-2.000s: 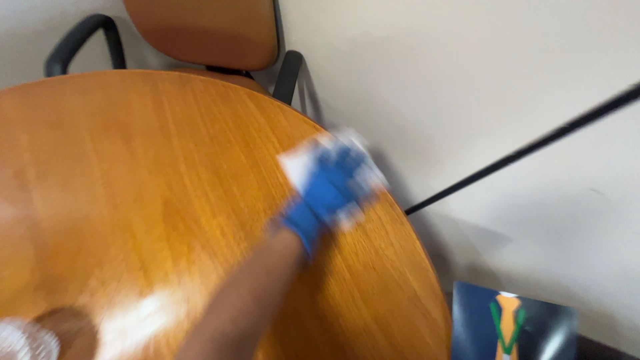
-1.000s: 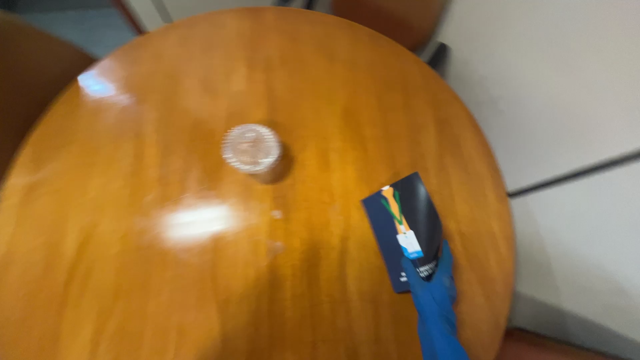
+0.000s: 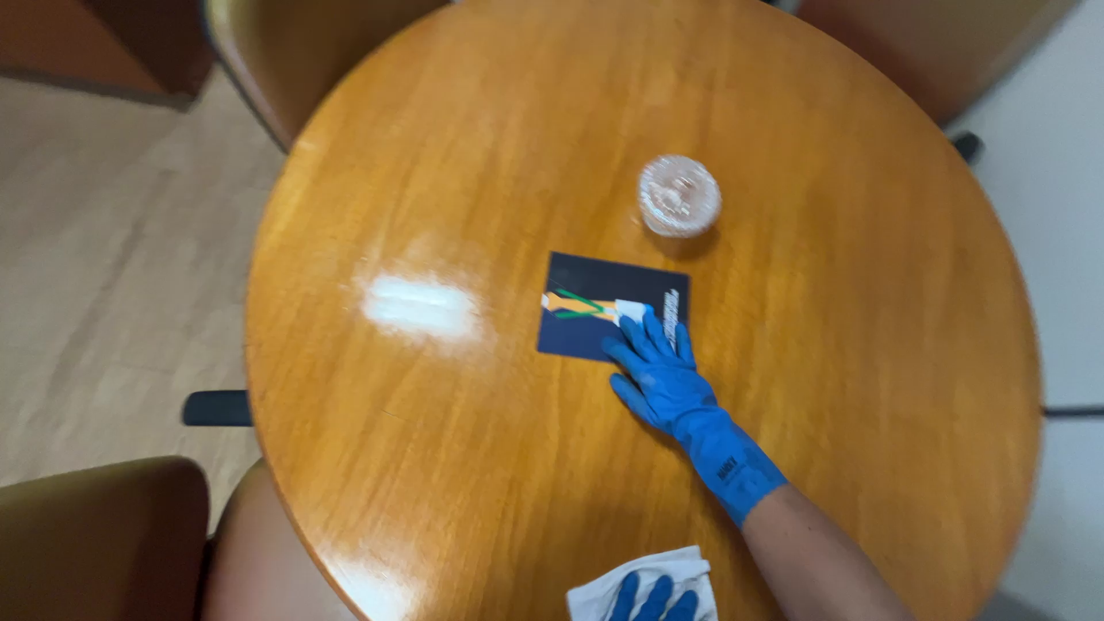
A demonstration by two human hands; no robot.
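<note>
On the round wooden table lies a dark blue printed card or booklet with an orange and green picture. My right hand, in a blue rubber glove, rests on its lower right part with fingers spread. At the bottom edge my left hand, also gloved in blue, presses on a folded white cloth; only its fingers show. A clear plastic container stands just beyond the card, apart from it.
Upholstered chairs surround the table: one at upper left, one at lower left, one at upper right. A black armrest meets the table's left edge. A pale wall is at right.
The card, at the table's right side a second ago, now lies near the middle, close to the container, under my right hand. My left hand and the cloth have come into view. The view has shifted greatly.
</note>
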